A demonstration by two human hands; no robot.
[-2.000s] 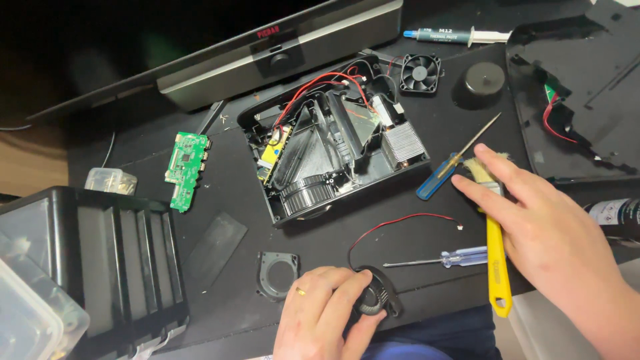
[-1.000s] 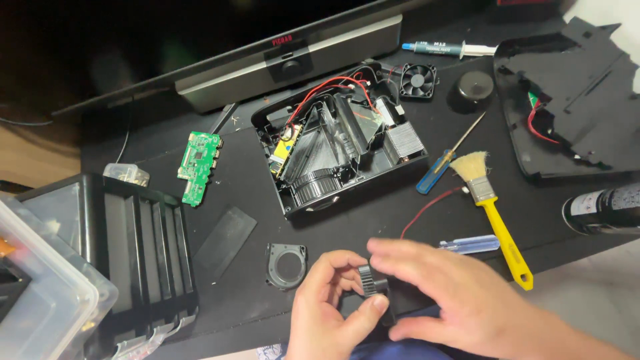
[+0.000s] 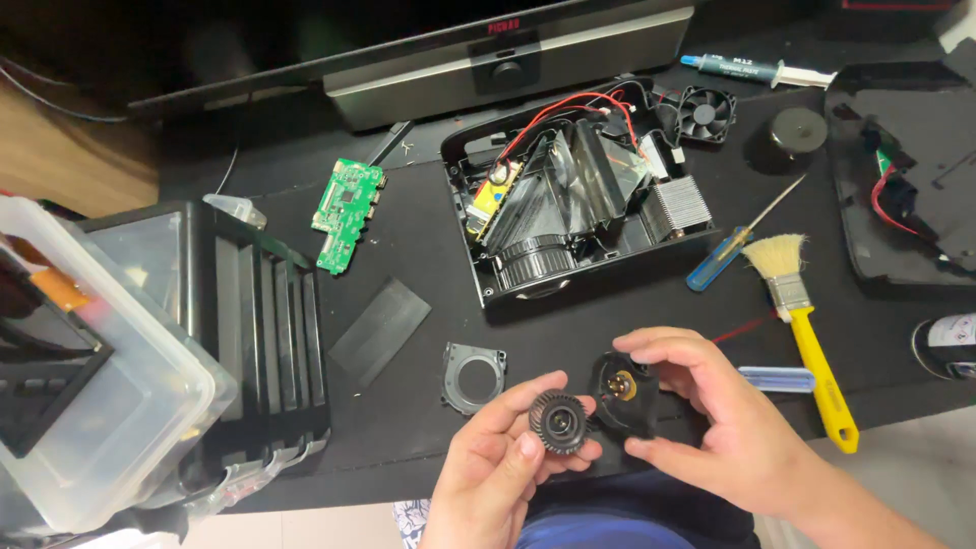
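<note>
Between the fingers of my left hand (image 3: 511, 465) is a black finned blower impeller (image 3: 560, 422), its hub side facing up. Just right of it, my right hand (image 3: 709, 412) grips a black blower fan housing (image 3: 624, 396) by its edge, with the copper-coloured coil and shaft seat exposed. Part of a red wire shows beyond that hand. The blower's flat cover (image 3: 473, 377), with a round opening, lies on the table left of the impeller. An opened projector body (image 3: 583, 198) sits above both hands, with a lens, heatsink and red wires inside.
To the right lie a yellow-handled brush (image 3: 823, 381), a blue screwdriver (image 3: 713, 259), a clear-blue handle (image 3: 778, 379) and a spray can (image 3: 945, 347). A small axial fan (image 3: 703, 114) and thermal paste syringe (image 3: 751, 72) are farther back. A green circuit board (image 3: 347, 213) and plastic bins (image 3: 267, 328) occupy the left.
The impeller and housing, together two seconds ago, are now apart, one in each hand. My right hand has left the brush, which has moved from its earlier spot.
</note>
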